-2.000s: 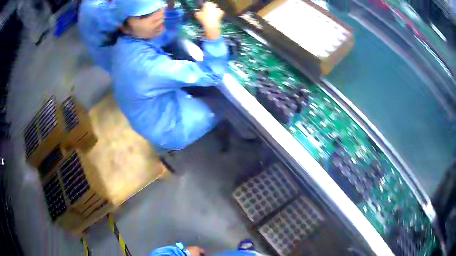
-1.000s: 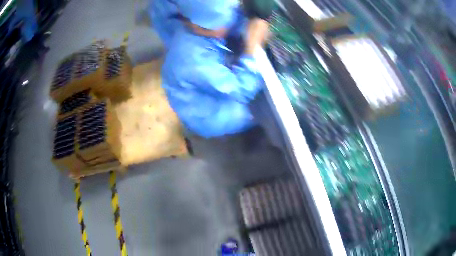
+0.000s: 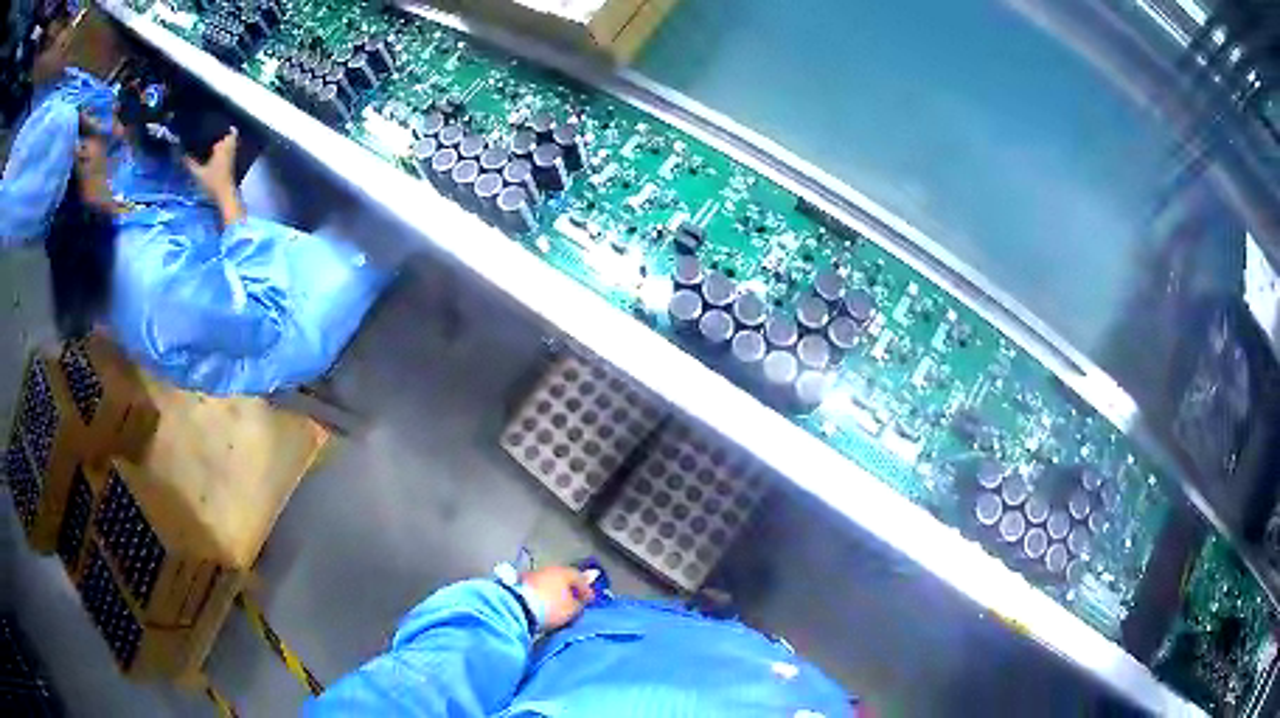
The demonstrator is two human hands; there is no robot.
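Green circuit boards (image 3: pixel 632 183) lie in a row along the line. Clusters of upright dark capacitors with grey round tops (image 3: pixel 782 341) stand on them. My left hand (image 3: pixel 559 595) is low at the bottom centre, in front of my blue smock and away from the boards. It is small in view, beside or touching a small dark blue item (image 3: pixel 597 578); whether it grips that item cannot be told. My right hand is not in view.
Two grey trays with grids of round spots (image 3: pixel 583 421) (image 3: pixel 685 508) are below the white line edge (image 3: pixel 618 330). A worker in blue (image 3: pixel 239 302) sits at the left. Capacitor cartons (image 3: pixel 127 561) rest on a wooden board (image 3: pixel 239 449). A green belt (image 3: pixel 898 126) lies behind the boards.
The view has swung right along the line and become sharper. The worker and cartons now appear farther left, and more boards show. My left hand, out of view one second ago, shows again.
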